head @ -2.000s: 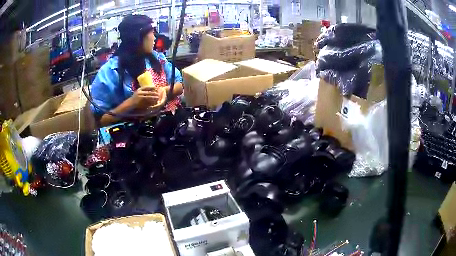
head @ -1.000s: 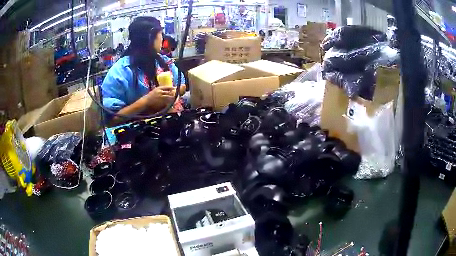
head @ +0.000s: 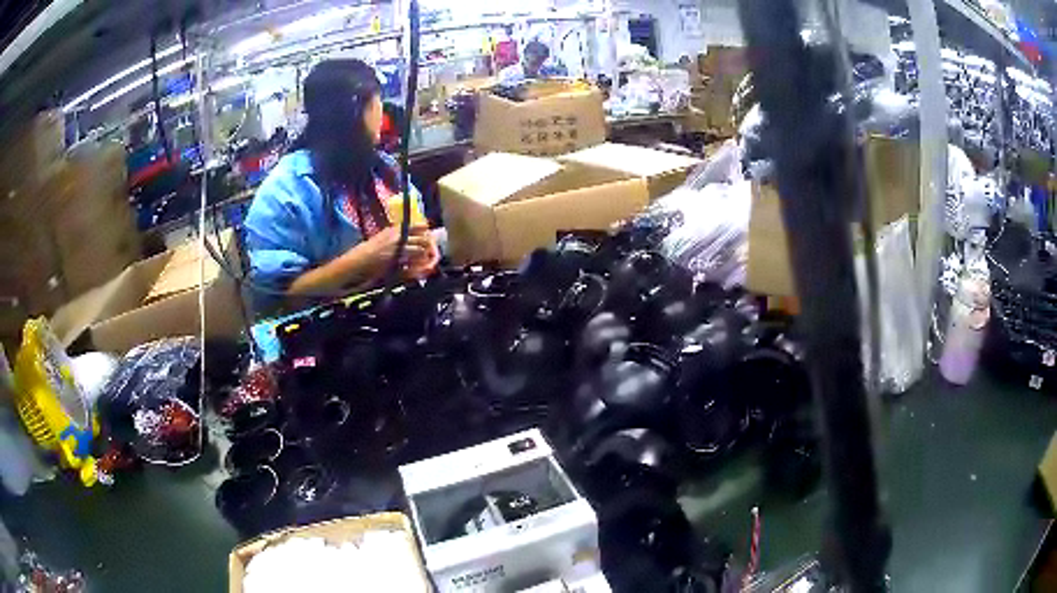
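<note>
Neither of my hands is in the picture. Nearest in front of me, at the lower edge, is the white-grey screw feeder [head: 510,556] with its window on top; its front is cut off. Left of it is the open carton of white parts [head: 330,565], also cut off by the edge. A large heap of glossy black plastic housings [head: 632,382] lies behind the feeder. A few red lead wires [head: 755,544] stick up at the lower right edge. A thick dark blurred upright shape [head: 817,290] crosses the right side.
A person in blue [head: 290,220] stands opposite, holding something yellow. Open cardboard boxes [head: 568,214] stand behind the heap. A yellow fan-like object [head: 52,400] is at the left. A pinkish bottle [head: 964,330] stands at the right on the dark green bench [head: 950,463].
The view has shifted and tilted, and the dark upright shape now stands further left and leans. The person opposite has brought the hands together lower down. The pinkish bottle has come into view.
</note>
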